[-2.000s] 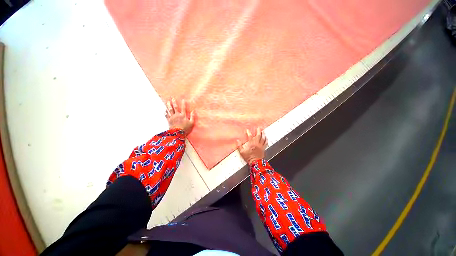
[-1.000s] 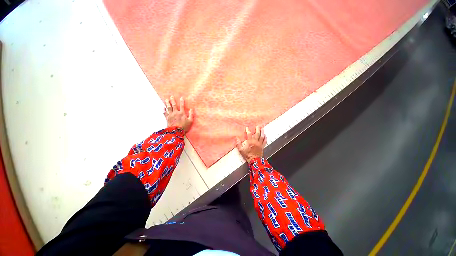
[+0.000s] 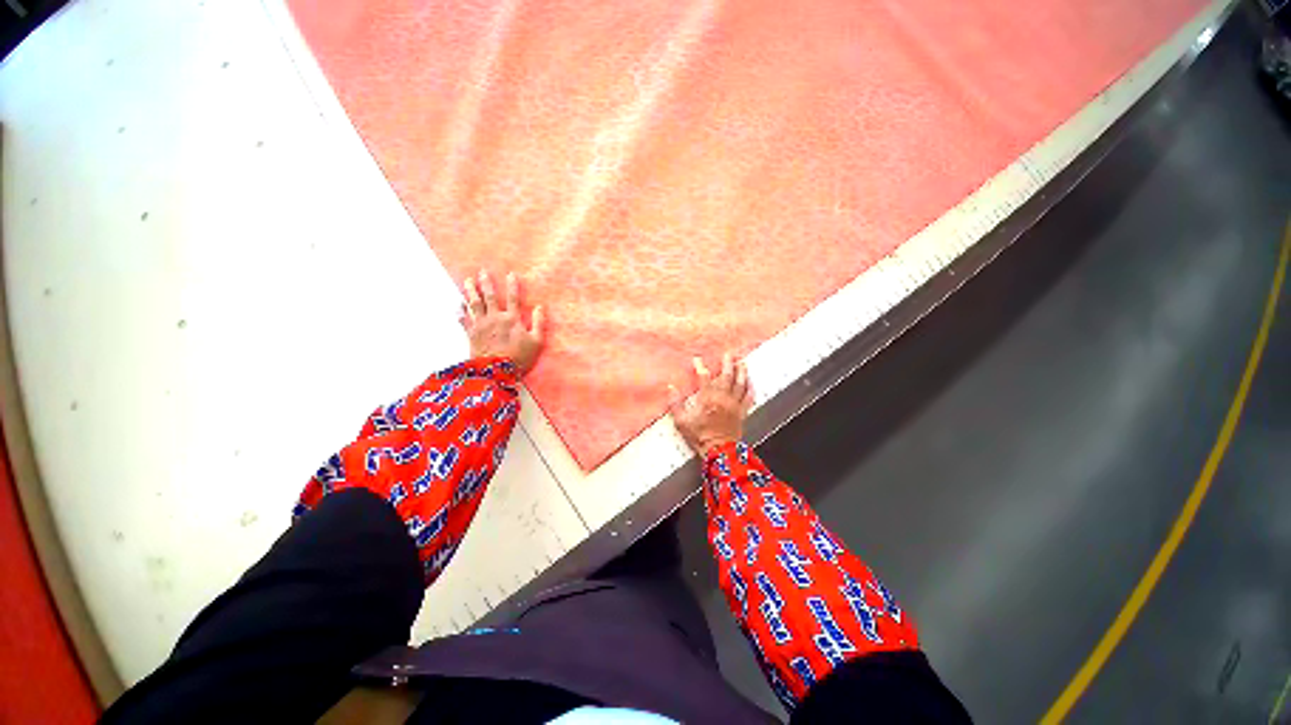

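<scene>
Coral-red fabric (image 3: 736, 184) lies on the cream-white spreading table (image 3: 184, 326), with its corner pointing towards me and soft creases running across it. My left hand (image 3: 500, 323) lies flat on the fabric's left cut end, fingers spread, palm down. My right hand (image 3: 714, 405) lies at the fabric's right edge, fingers spread, partly over the bare table margin. Neither hand grips anything. The cloth under both palms is hidden.
The edge scale (image 3: 906, 279) runs along the table's near edge. Beyond it is the grey floor (image 3: 1019, 467) with a yellow lane line (image 3: 1203, 489). A deeper red fabric (image 3: 40, 595) shows at the far left, beyond a brown strip (image 3: 57, 567).
The view has shifted very slightly. Both hands stay in the same places on the fabric, and the fabric has not visibly moved.
</scene>
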